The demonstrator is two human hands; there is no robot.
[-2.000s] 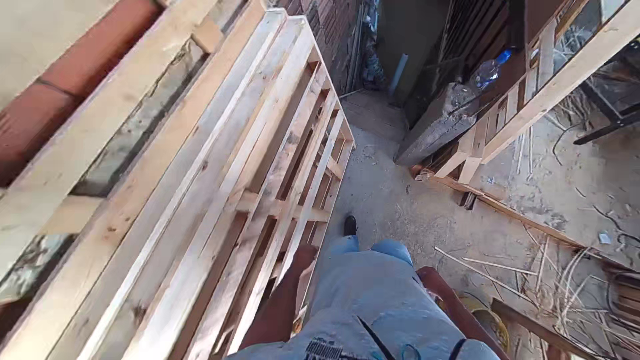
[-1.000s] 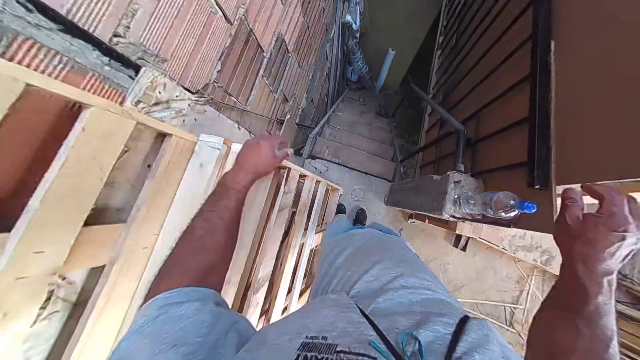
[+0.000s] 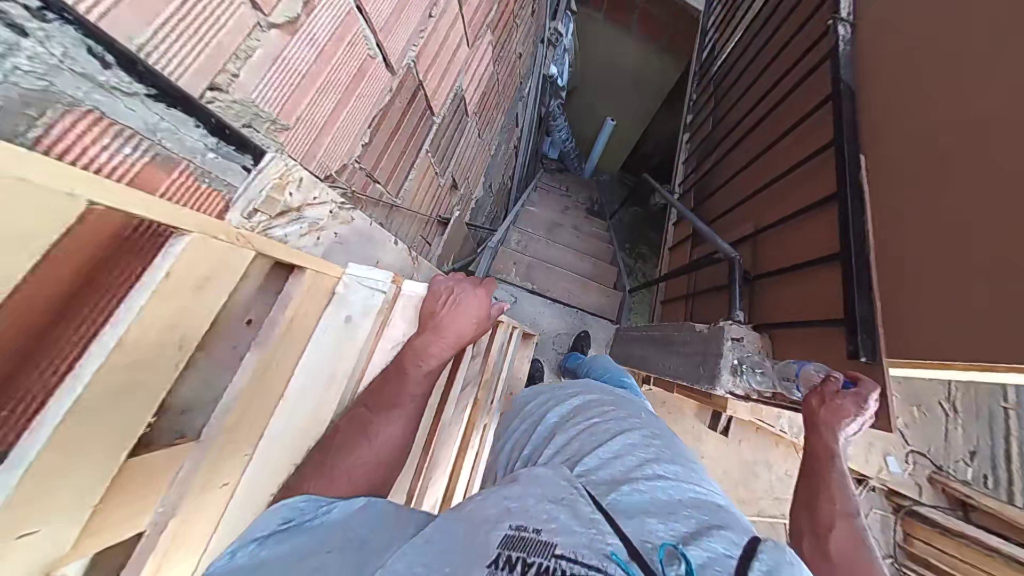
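My left hand (image 3: 458, 312) rests with curled fingers on the top edge of a slatted wooden frame (image 3: 316, 336), gripping a board end near the stairs. My right hand (image 3: 840, 404) is at the cap end of a clear plastic bottle (image 3: 798, 376), its fingers around the blue cap. The bottle lies on its side at the end of a concrete ledge (image 3: 672, 352), below the black metal railing. Further slatted wooden pieces lean against the brick wall at the left.
Narrow stairs (image 3: 560, 252) descend ahead between a rough hollow-brick wall (image 3: 320, 80) and a black metal railing (image 3: 768, 168). A bent metal handrail (image 3: 696, 220) and a grey pipe (image 3: 600, 146) stand along them. Wooden boards (image 3: 960, 532) lie at lower right.
My right hand has moved from a wooden piece at the right to the bottle cap. My left hand remains on the slatted frame's top edge.
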